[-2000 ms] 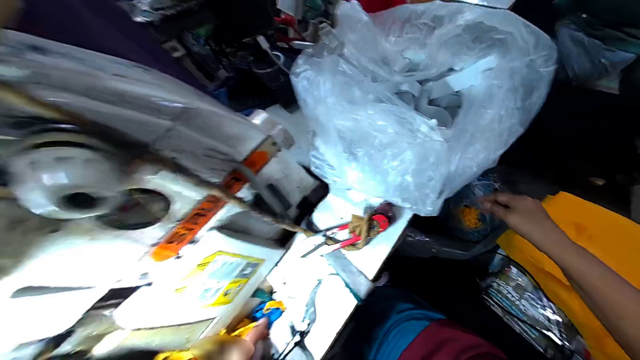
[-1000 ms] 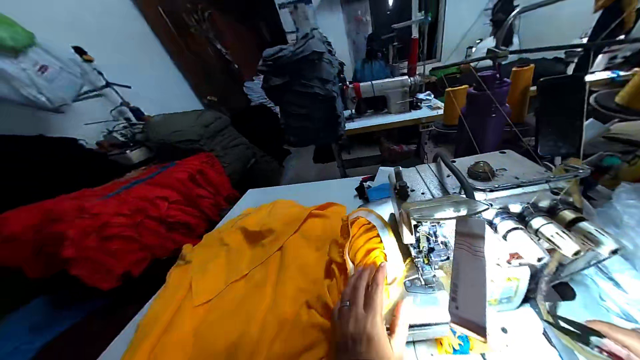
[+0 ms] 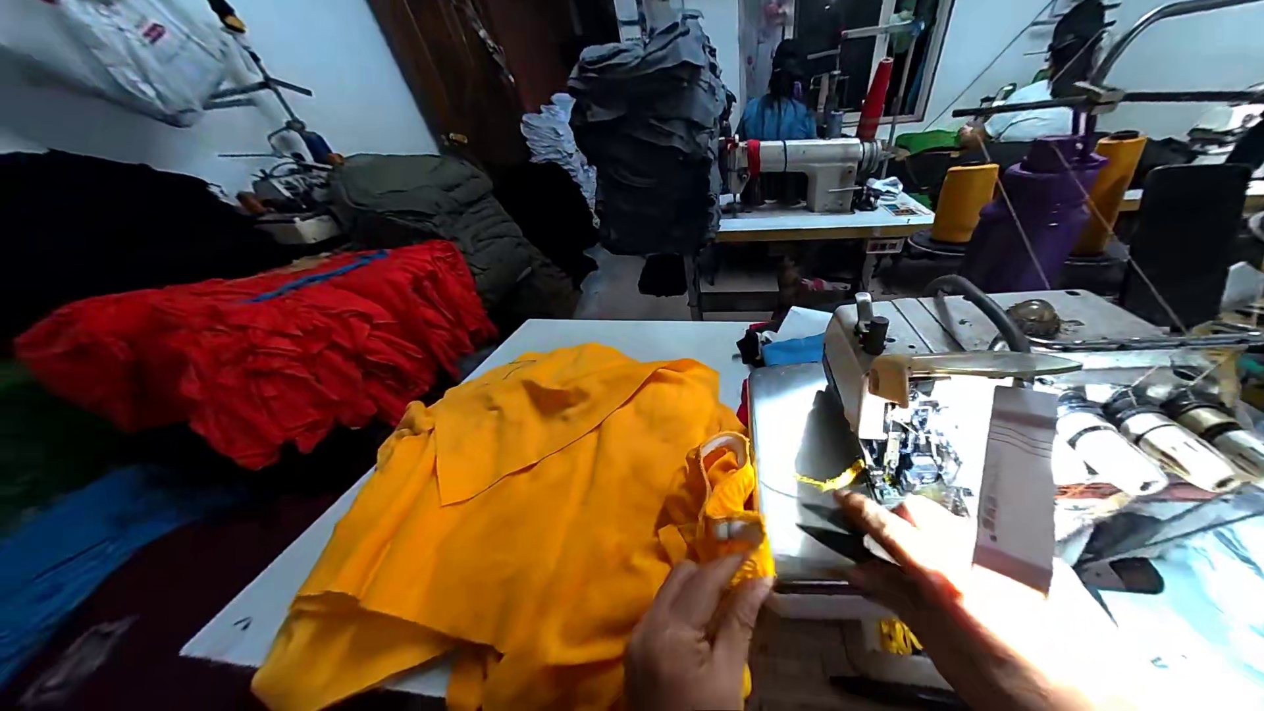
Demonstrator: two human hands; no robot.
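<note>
My left hand (image 3: 696,627) pinches the gathered edge of an orange-yellow garment (image 3: 553,474), which lies spread over the white table. Beside it, my right hand (image 3: 938,583) holds dark-bladed thread snips (image 3: 837,533) over the metal plate of the overlock sewing machine (image 3: 918,434). A short yellow thread chain (image 3: 832,480) lies on that plate, left of the needle area. The white elastic band (image 3: 724,449) shows within the garment's bunched edge. Glare washes out part of my right hand.
A red fabric bundle (image 3: 267,346) is piled on the left. White thread cones (image 3: 1106,449) line the machine's right side. Behind stand another sewing machine (image 3: 805,173), a tall stack of dark garments (image 3: 647,138), and yellow thread cones (image 3: 963,202). Two people sit at the back.
The garment's gathered edge has moved left, away from the machine's presser area, with my left hand. My right hand has come left with the snips, from the right edge to the machine plate.
</note>
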